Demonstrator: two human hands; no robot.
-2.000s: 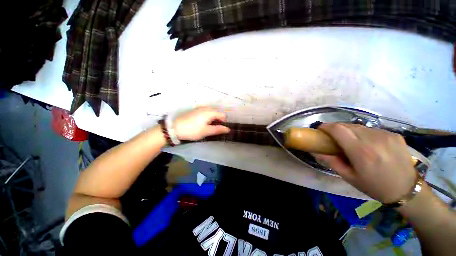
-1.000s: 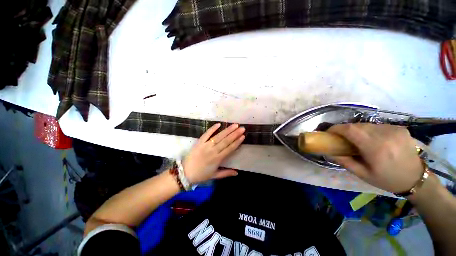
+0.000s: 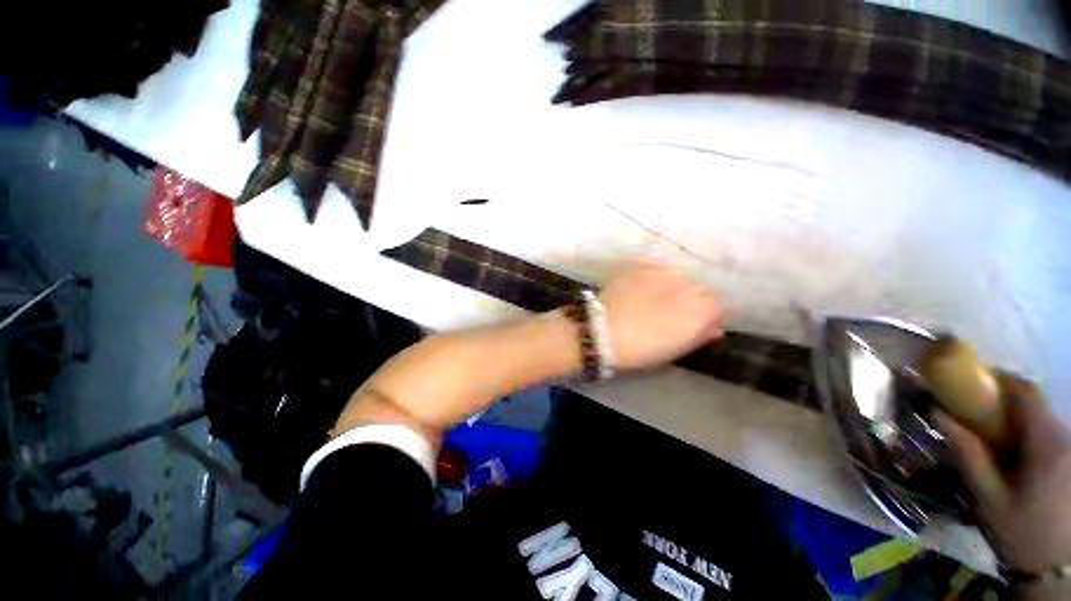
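A narrow dark plaid strip [image 3: 493, 272] lies along the near table edge, its pointed end at the left. My left hand [image 3: 660, 315] is on the strip with its fingers curled at the cloth; whether they pinch it is not clear. My right hand [image 3: 1019, 470], blurred, grips the wooden handle of the steam iron [image 3: 887, 405]. The iron sits at the right end of the visible strip, turned at an angle, and hides whatever lies beneath it.
A layered plaid stack [image 3: 810, 53] lies across the far side of the white table [image 3: 517, 153]. Plaid bands with pointed ends [image 3: 335, 106] lie at the left, beside a dark heap [image 3: 94, 41]. A red container [image 3: 188, 220] stands below the table's left edge.
The view has shifted, so the table looks tilted. The iron has turned relative to the strip. My left hand has gone from lying flat with spread fingers to curled fingers farther right along the strip.
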